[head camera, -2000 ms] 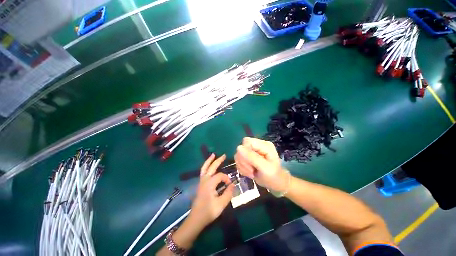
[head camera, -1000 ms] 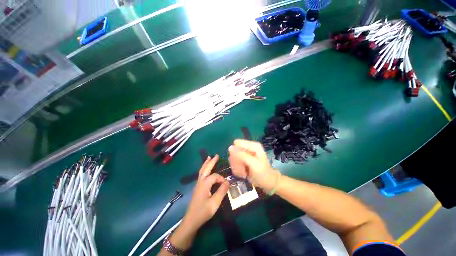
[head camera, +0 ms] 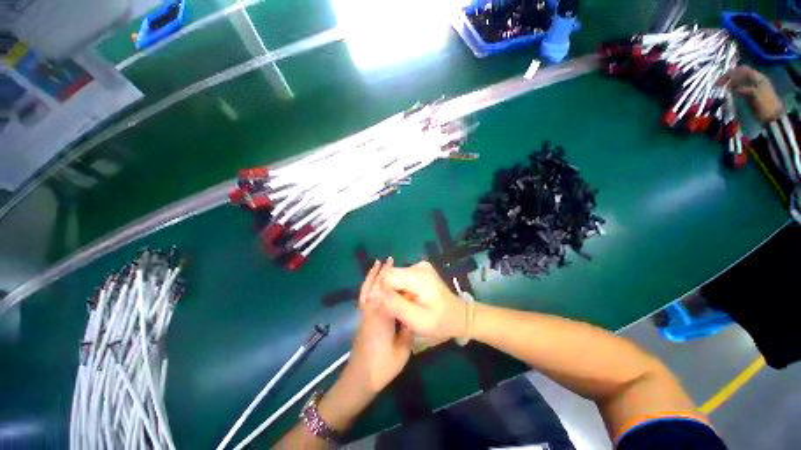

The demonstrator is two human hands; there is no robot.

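My left hand (head camera: 379, 338) and my right hand (head camera: 423, 301) are together over the small fixture, fingers touching. They cover nearly all of the fixture, and whatever lies between the fingers is hidden. A white cable (head camera: 303, 392) runs from the lower left toward my left wrist. A second white cable (head camera: 274, 385) with small dark wire ends lies to its left. A heap of small black connector parts (head camera: 540, 211) lies to the right, behind my right hand.
Dark tape strips (head camera: 441, 230) cross the green bench. White cables with red connectors (head camera: 342, 176) lie behind my hands. Another cable pile (head camera: 123, 360) is at left. At far right, another person's hand (head camera: 755, 92) touches a red-ended pile (head camera: 703, 75). A blue tray (head camera: 505, 26) stands behind.
My right hand has moved onto my left fingers, and the fixture that showed before is now mostly covered. Another person's hand has appeared at the far-right pile.
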